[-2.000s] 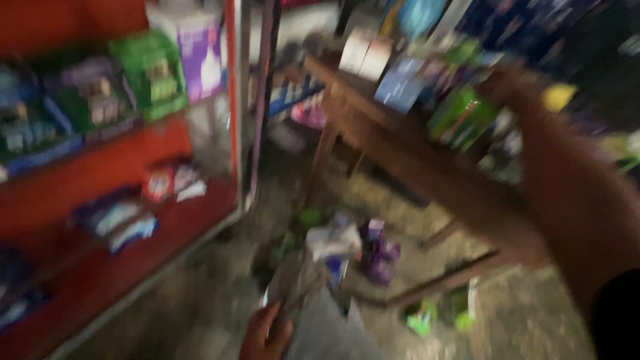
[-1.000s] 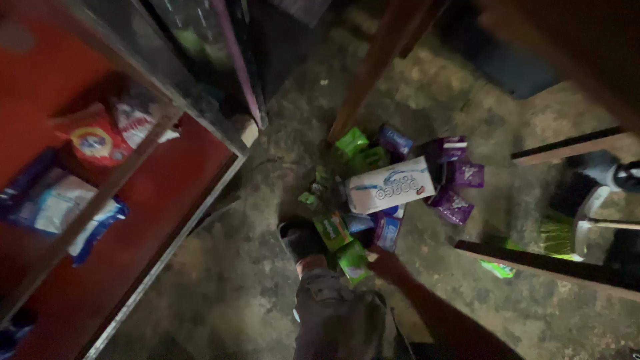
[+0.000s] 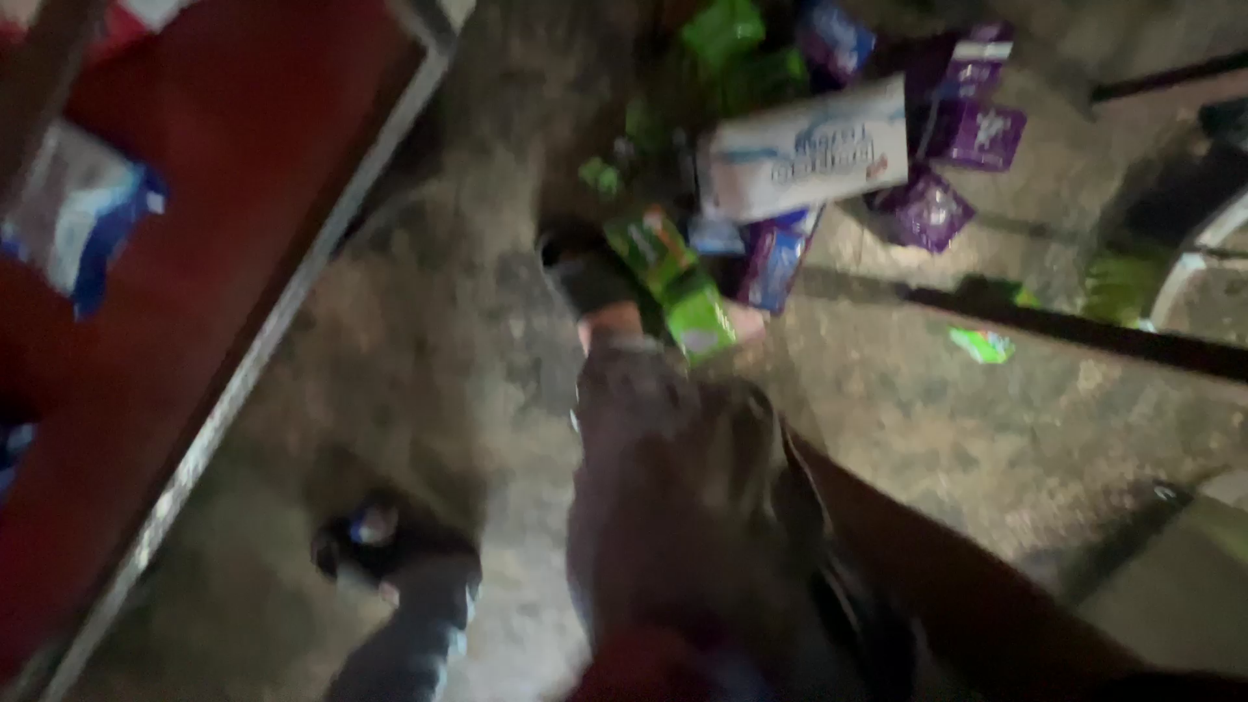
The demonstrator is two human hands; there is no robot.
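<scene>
The view is dark and blurred. My right arm reaches up from the lower right, partly hidden behind my trousered knee. Only a pale part of my right hand (image 3: 749, 324) shows, beside a green packet (image 3: 700, 324) and a blue and purple packet (image 3: 775, 263); its fingers and grip are not clear. A white printed pack (image 3: 804, 151) lies on a heap of green, blue and purple packets on the floor. Purple packets (image 3: 926, 210) lie to its right, and more green packets (image 3: 723, 34) above it. I cannot make out my left hand.
A red shelf (image 3: 244, 127) with a metal edge runs down the left, holding a white and blue packet (image 3: 83, 219). My feet stand on the stained floor. A dark bar (image 3: 1063, 327) crosses at right, near a small green packet (image 3: 983, 344).
My right hand was over the wooden table two seconds ago and is now low by the floor packets. The view has tilted down. My left hand, seen low in the oldest frame, is out of sight.
</scene>
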